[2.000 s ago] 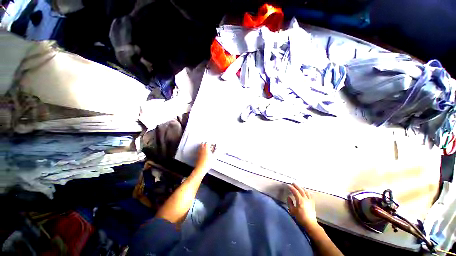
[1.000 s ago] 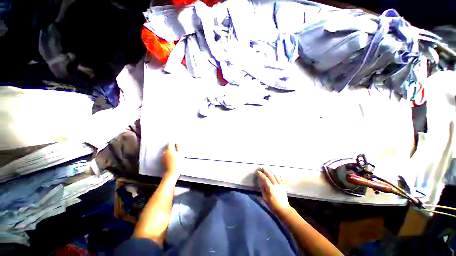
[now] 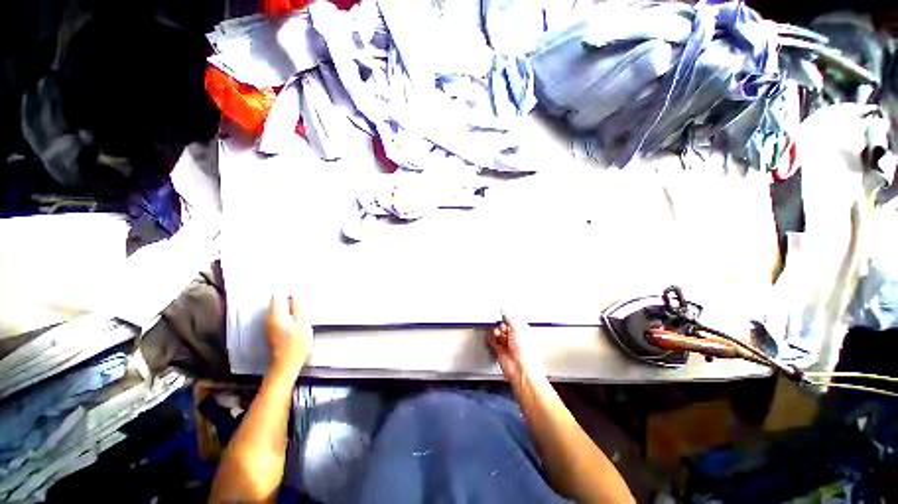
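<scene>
A long narrow pale fabric strip, washed out by glare, lies along the near side of the white pressing table (image 3: 423,271); a thin dark line (image 3: 404,325) marks its edge. My left hand (image 3: 288,337) is at the line's left end, fingers pointing away from me; glare hides whether it grips anything. My right hand (image 3: 504,343) is curled at the line, thumb and fingertips pinched on the strip's edge. The iron (image 3: 645,330), with a dark pointed base and reddish-brown handle, rests on the table to the right of my right hand, untouched.
Loose pale strips (image 3: 423,128) lie across the table's far side, with a tied blue-grey bundle (image 3: 630,74) at far right. A red-orange cloth (image 3: 239,100) is at the far left corner. Stacked garment pieces (image 3: 64,354) are left of the table. The iron's cords (image 3: 847,377) run right.
The view has turned and shifted right, so the table looks level. My right hand has changed from spread fingers lying flat to a curled pinch. The iron stays in place on the table.
</scene>
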